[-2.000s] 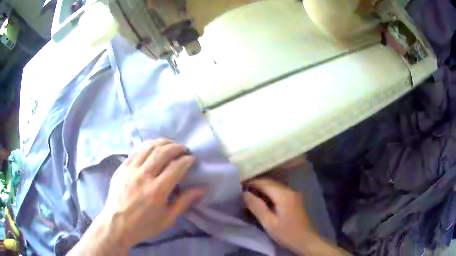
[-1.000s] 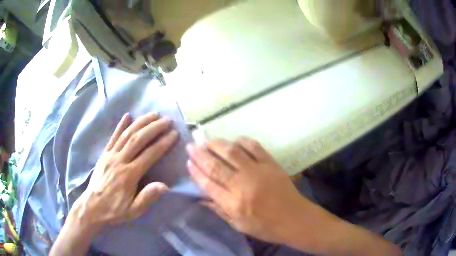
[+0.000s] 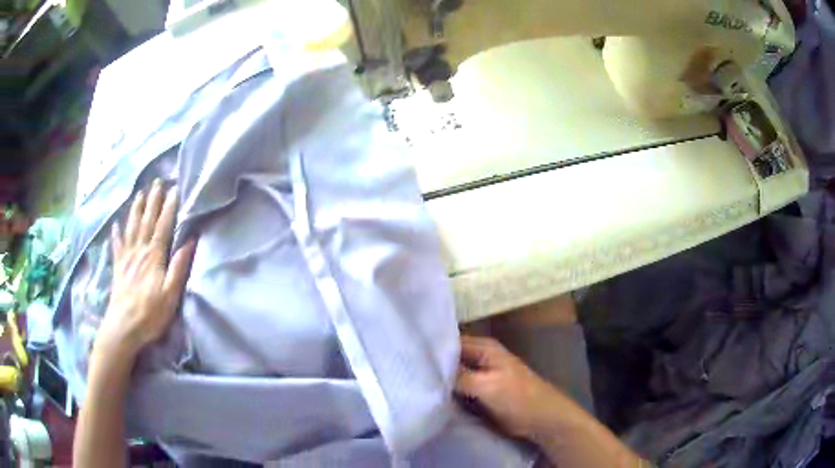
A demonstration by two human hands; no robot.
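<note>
The blue-grey garment [image 3: 247,320] lies draped over the left part of the machine table and down over its front edge. A pale straight strip runs down its middle. My left hand [image 3: 145,274] lies flat on the cloth at the left, fingers slightly apart. My right hand [image 3: 494,379] is below the table's front edge, its fingers closed on the garment's right edge; the fingertips are partly hidden by cloth. The presser foot and needle area [image 3: 392,111] is at the garment's upper right edge, too blurred to tell if it touches the cloth.
The cream sewing machine arm [image 3: 549,20] crosses the top. The white table [image 3: 595,206] has a ruler-marked front edge and a small recessed box [image 3: 758,137] at its right end. A dark crumpled garment pile [image 3: 723,320] fills the right. Small items [image 3: 27,366] stand at the far left.
My left hand has moved left, away from the needle area. My right hand has moved down from the table to below its edge. The garment is spread wider, with its pale strip showing.
</note>
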